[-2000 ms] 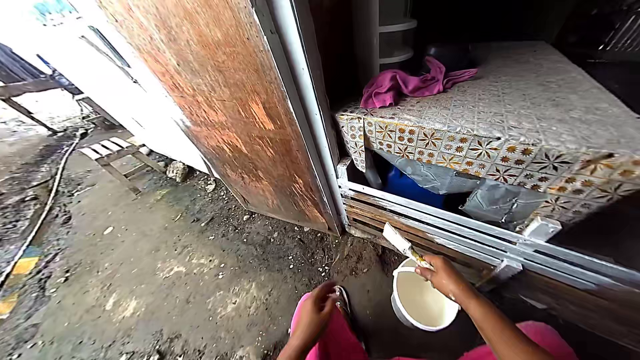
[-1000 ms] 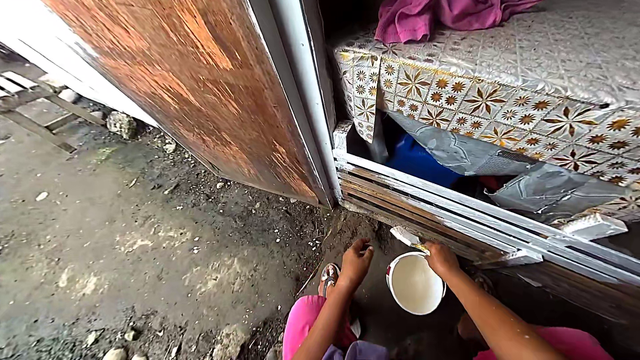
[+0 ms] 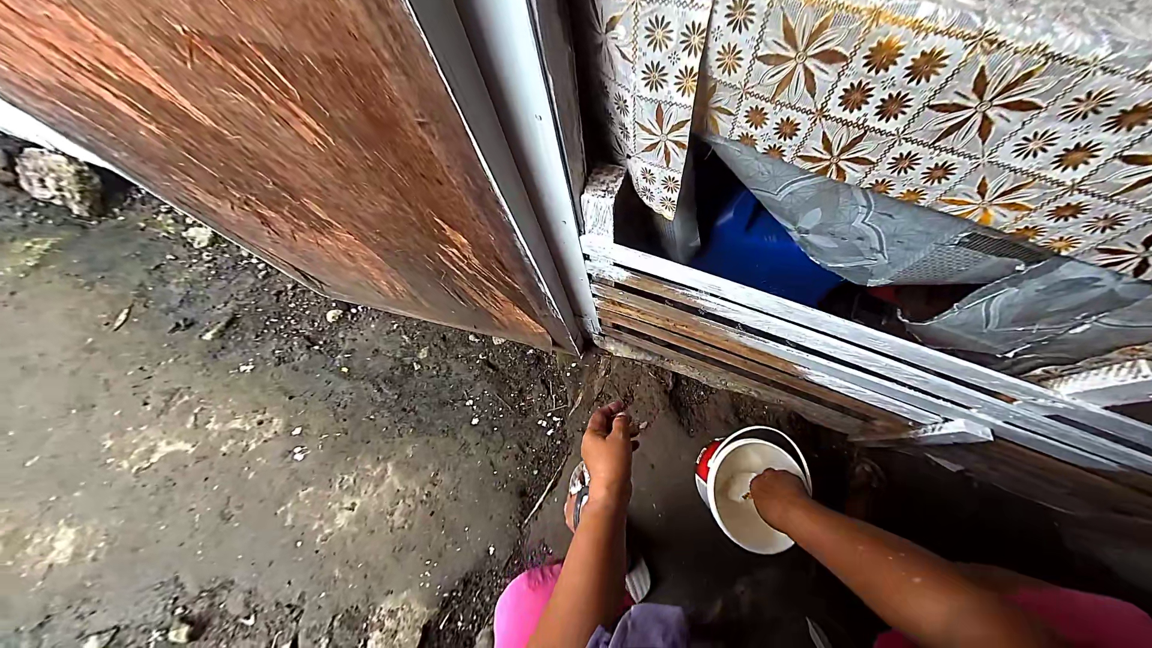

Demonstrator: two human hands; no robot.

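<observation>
My right hand (image 3: 776, 495) reaches down into a white plastic bucket (image 3: 740, 531) of pale paint. In its fist is a paintbrush, of which only a small bit shows inside the bucket; the bristles are hidden. To the left of the bucket my left hand (image 3: 610, 443) hangs above the ground with its fingers loosely curled and nothing seen in them. Beyond the bucket run horizontal wooden slats (image 3: 765, 324), the upper ones coated white and streaky, some lower ones bare brown wood.
A weathered plywood door panel (image 3: 297, 162) stands at the left beside a white post (image 3: 531, 135). Behind the slats hang a flower-patterned tablecloth (image 3: 837, 99) and a torn grey sheet (image 3: 864, 234), with a blue container (image 3: 760, 252) under them. A rough stone (image 3: 59, 180) lies far left.
My right hand has gone down into the bucket with the brush, which was above the rim and in plain sight one second ago. The view has moved closer to the slats.
</observation>
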